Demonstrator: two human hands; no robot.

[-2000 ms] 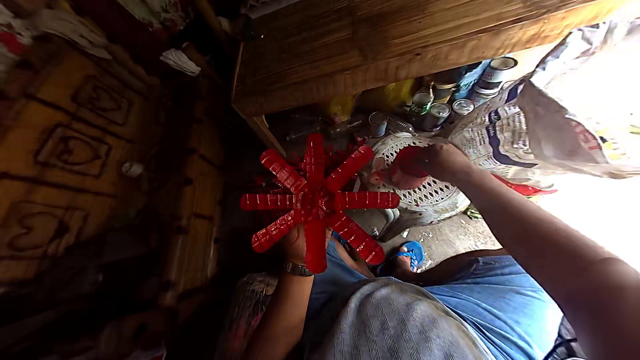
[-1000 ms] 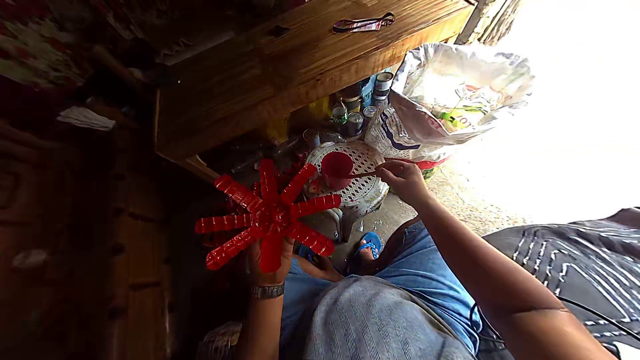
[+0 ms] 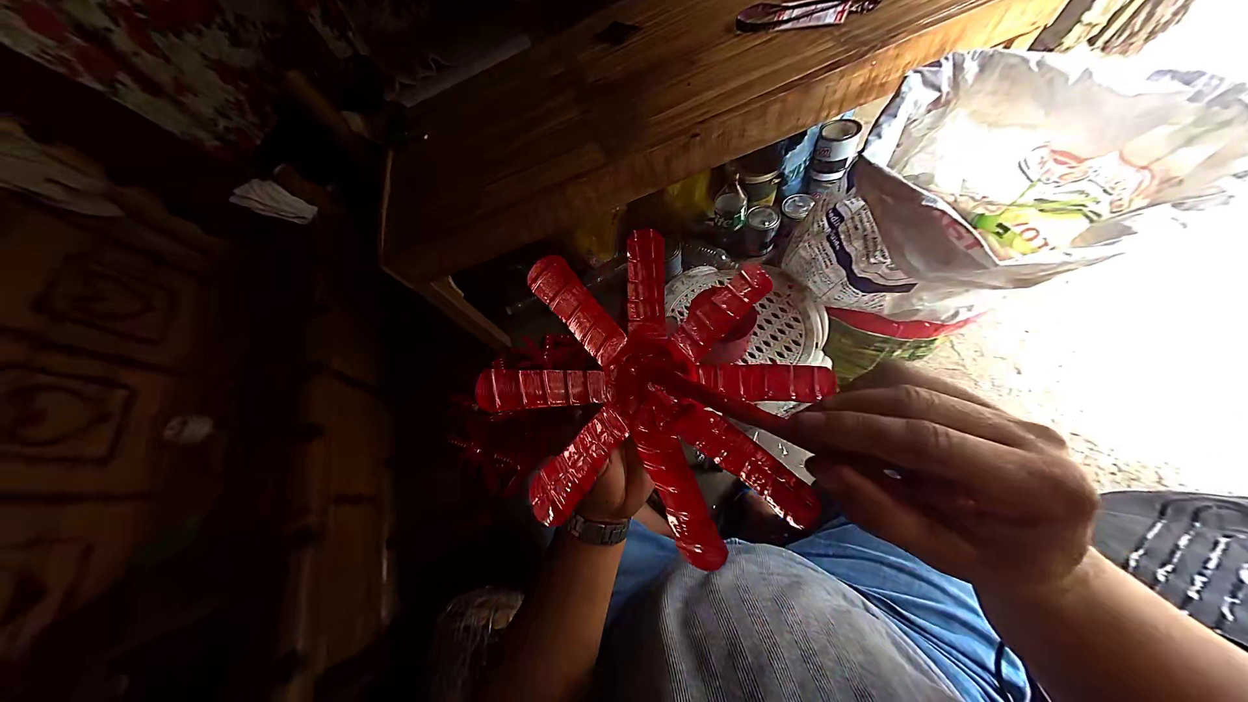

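Note:
A glossy red ornament with several flat arms spread like a star [image 3: 575, 387] is held up by my left hand [image 3: 616, 486], which grips it from behind and below; most of the fingers are hidden. My right hand [image 3: 936, 468] pinches a thin red-coated paintbrush [image 3: 741, 408], its tip at the hub of the ornament. Behind the ornament, a red cup [image 3: 733, 336] stands on a white perforated plastic stool [image 3: 795, 317], partly covered by the arms.
A wooden bench [image 3: 546, 146] crosses the top, with a small packet [image 3: 807, 14] on it. Several cans [image 3: 760, 230] and bottles stand beneath its edge. A large printed sack [image 3: 877, 244] is at the right. More red pieces [image 3: 497, 439] lie in shadow behind my left hand.
My right hand has moved from above the stool, by the red cup, to the ornament, and the brush now meets its hub. My left hand keeps its hold on the ornament.

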